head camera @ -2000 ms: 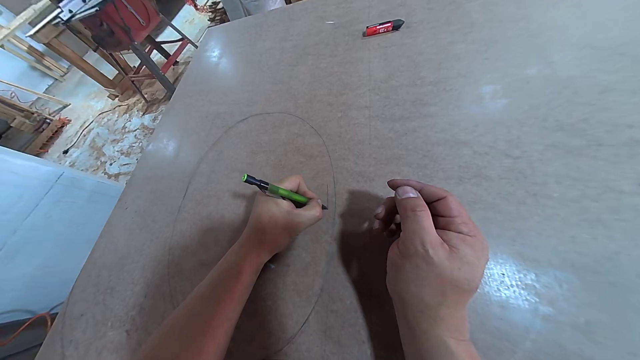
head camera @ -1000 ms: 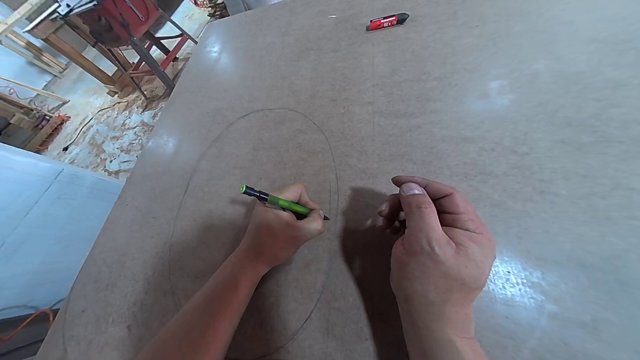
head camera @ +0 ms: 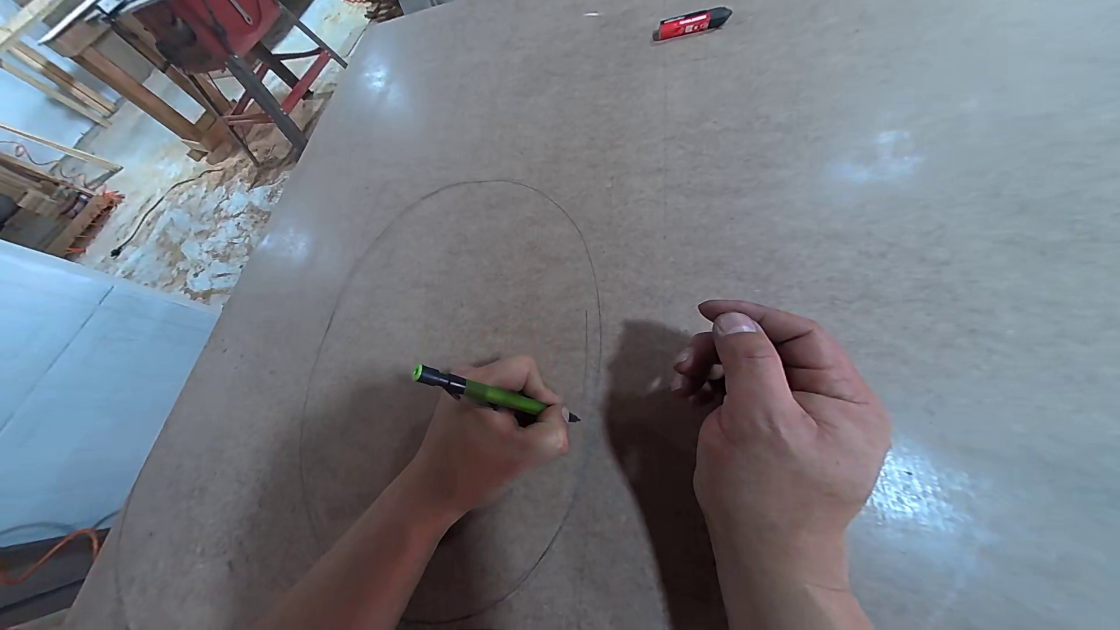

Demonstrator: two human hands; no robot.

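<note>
My left hand [head camera: 494, 429] grips a green and black mechanical pencil [head camera: 490, 394], its dark tip close to the board's surface. A large pencilled oval [head camera: 598, 297] surrounds most of the hand, and a second, short line [head camera: 586, 350] runs just inside its right side, above the tip. To the right of the oval, my right hand [head camera: 787, 402] hovers over its own shadow with fingers loosely curled and the thumb against the index finger. I see nothing held in it. Both rest over a broad, smooth brownish board [head camera: 744, 192].
A red marker or crayon with a dark end [head camera: 691, 24] lies at the board's far side. Beyond the left edge are a red machine on a metal stand [head camera: 206, 35], a wooden table frame [head camera: 131, 87], a black cord [head camera: 157, 214], a pale panel [head camera: 79, 350] and an orange cable [head camera: 87, 535].
My left hand has moved down along the oval's right side with the pencil, and the short inner line now shows longer. My right hand keeps its curled pose.
</note>
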